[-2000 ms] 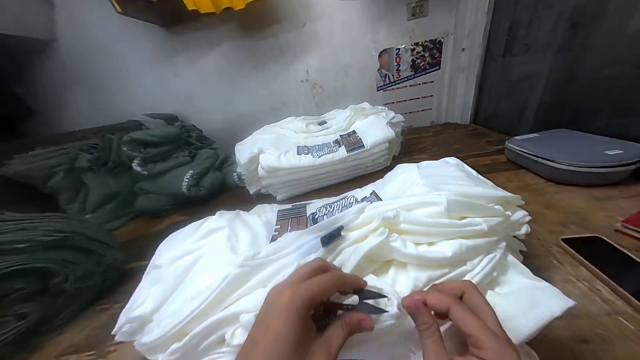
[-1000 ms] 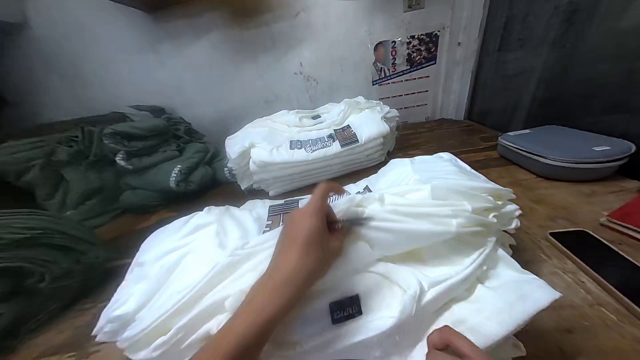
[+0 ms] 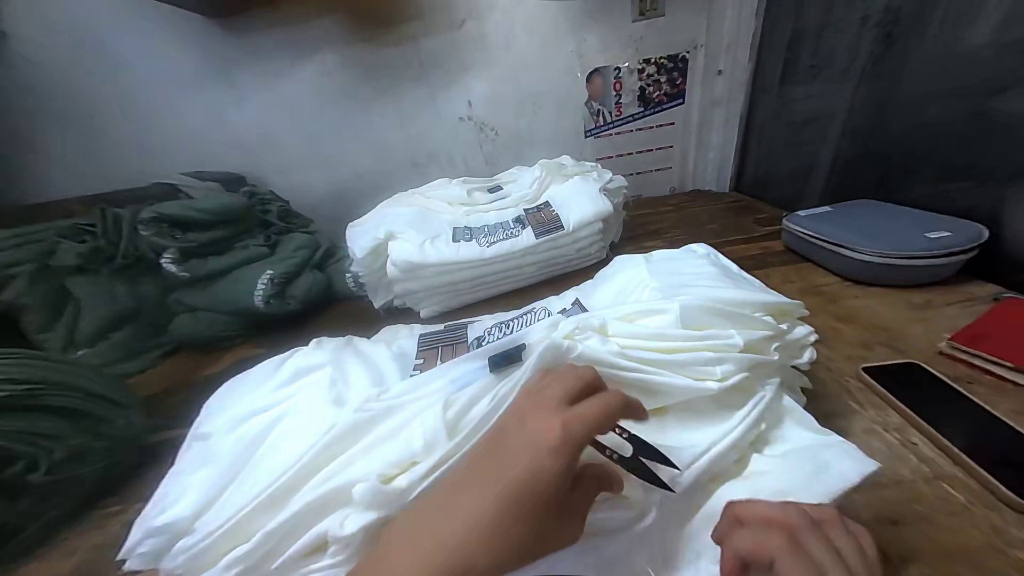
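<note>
My left hand (image 3: 552, 456) holds thread snips (image 3: 636, 460) over the near pile of white T-shirts (image 3: 320, 416). The two dark blades point right and stand apart. Just left of its knuckles, a dark neck label (image 3: 507, 358) shows on the top shirt, with a printed chest design (image 3: 496, 332) beyond it. At the lower right, my right hand (image 3: 796, 538) rests with curled fingers at the white cloth near the pile's front edge. Whether it pinches the fabric cannot be told.
Behind lies a second stack of folded white T-shirts (image 3: 496, 272). Dark green garments (image 3: 216, 272) are heaped at left. A gray zip case (image 3: 884, 240), a red notebook (image 3: 992, 332) and a smartphone (image 3: 952, 424) lie at right on the wooden table (image 3: 704, 216). A calendar (image 3: 636, 120) hangs on the wall.
My left hand has come back from the far side of the near pile, and the snips now show plainly. The label, lower on the pile one second ago, is now farther back.
</note>
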